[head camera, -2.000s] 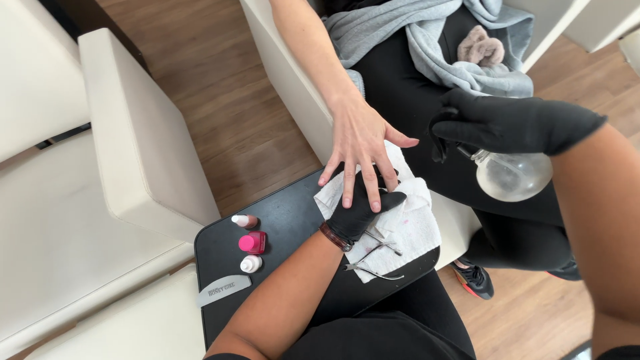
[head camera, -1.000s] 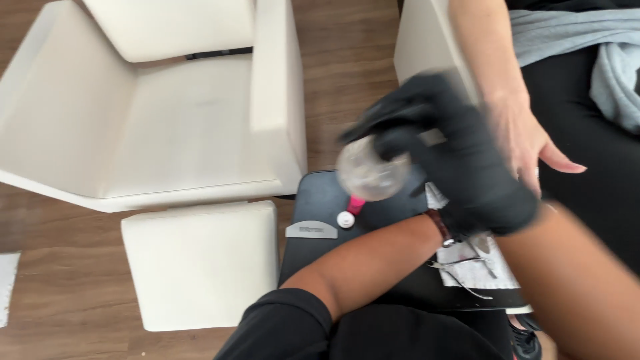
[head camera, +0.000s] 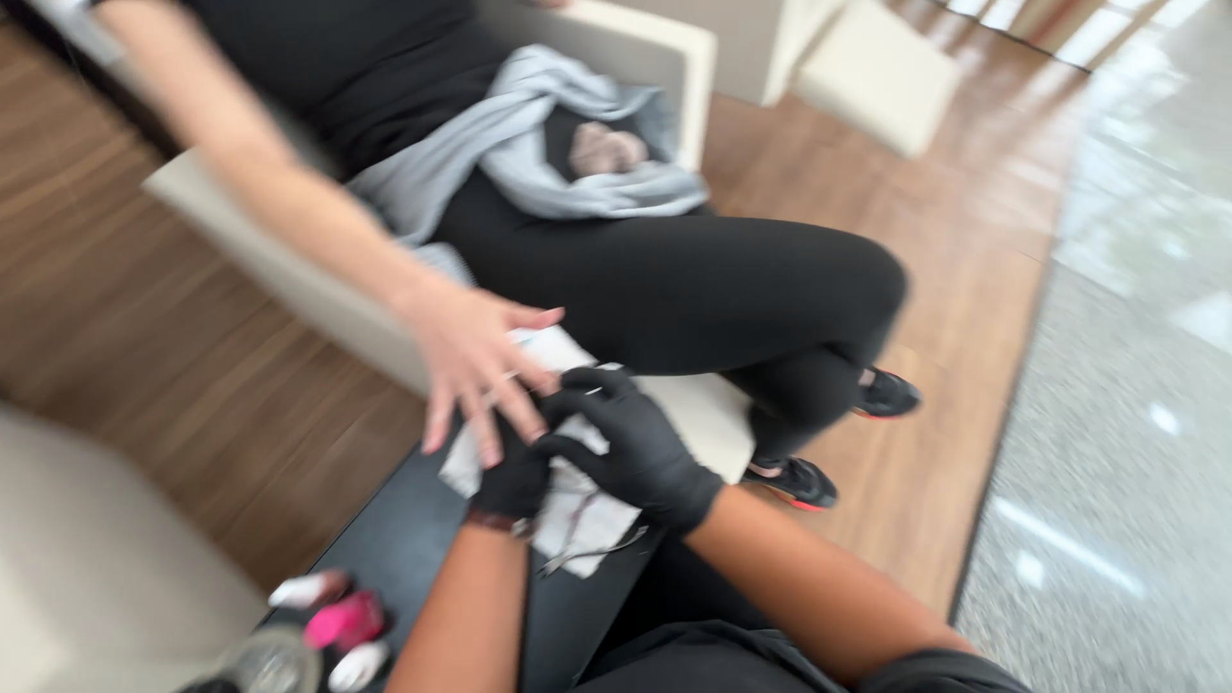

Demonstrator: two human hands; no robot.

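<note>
My left hand (head camera: 515, 478), in a black glove, is under the spread fingers of another person's hand (head camera: 476, 356); what it grips is hidden. Just right of those fingers is my right hand (head camera: 630, 448), also gloved in black, fingers bent close to the person's fingertips; blur hides whether it pinches anything. Beneath the hands lies a white towel (head camera: 587, 529) with metal nippers (head camera: 589, 555) on it. At the lower left stand a pink bottle (head camera: 345, 621), a bottle with a white cap (head camera: 358, 666), another small bottle (head camera: 310, 589) and a round clear container (head camera: 274, 664).
A black table (head camera: 385, 539) bears these things. The other person sits in a pale armchair (head camera: 279, 260) beyond it, a grey garment (head camera: 549, 135) across the lap. Another pale chair (head camera: 96, 539) stands at the left.
My right hand held the clear container before; the container now stands by the bottles, and that hand is beside the other person's fingers. The view has swung right.
</note>
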